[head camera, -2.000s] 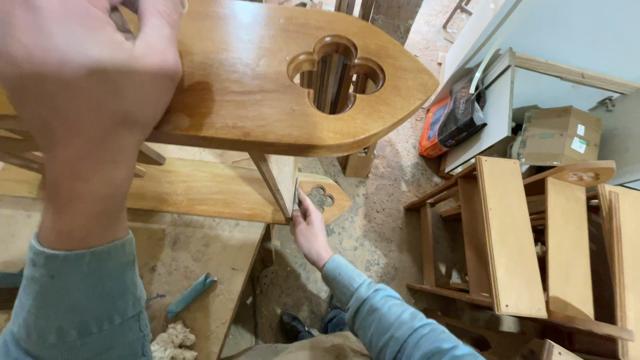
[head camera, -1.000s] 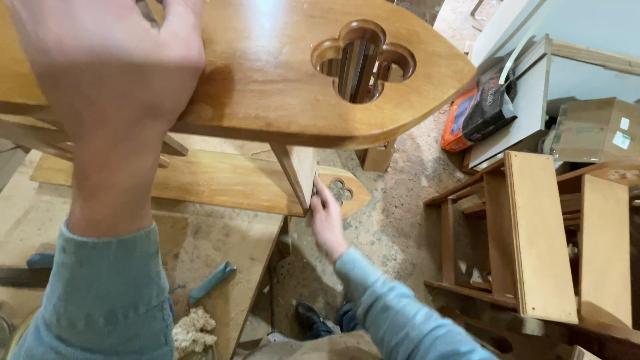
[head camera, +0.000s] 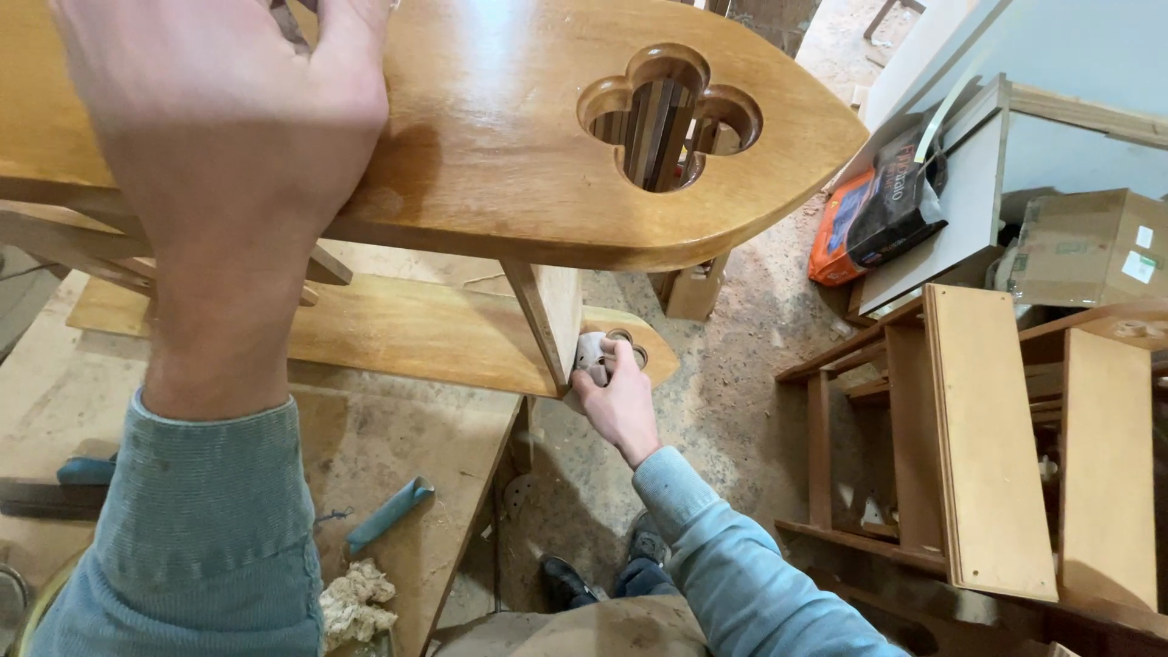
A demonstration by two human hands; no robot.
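Observation:
A varnished wooden side panel (head camera: 493,173) with a pointed end and a quatrefoil cutout (head camera: 669,119) spans the upper view. My left hand (head camera: 237,109) lies over it at the upper left; its fingertips are cut off by the frame, so its grip is unclear. Below, a second pointed panel (head camera: 411,319) rests over the workbench. A wooden crosspiece (head camera: 547,310) joins the two near their pointed ends. My right hand (head camera: 620,397) holds a pale sanding disc with holes (head camera: 593,356) beside the crosspiece's lower end, over the lower panel near its smaller cutout.
On the workbench (head camera: 429,447) lie a rolled blue abrasive sheet (head camera: 391,515) and a crumpled cloth (head camera: 358,602). Wooden shelf frames (head camera: 990,438) stand at the right, below a cardboard box (head camera: 1077,246) and an orange and black bag (head camera: 876,214). Dust covers the floor.
My right hand has shifted slightly at the crosspiece's lower end, and the pale disc in its fingers now shows its face. My left hand stays over the upper panel.

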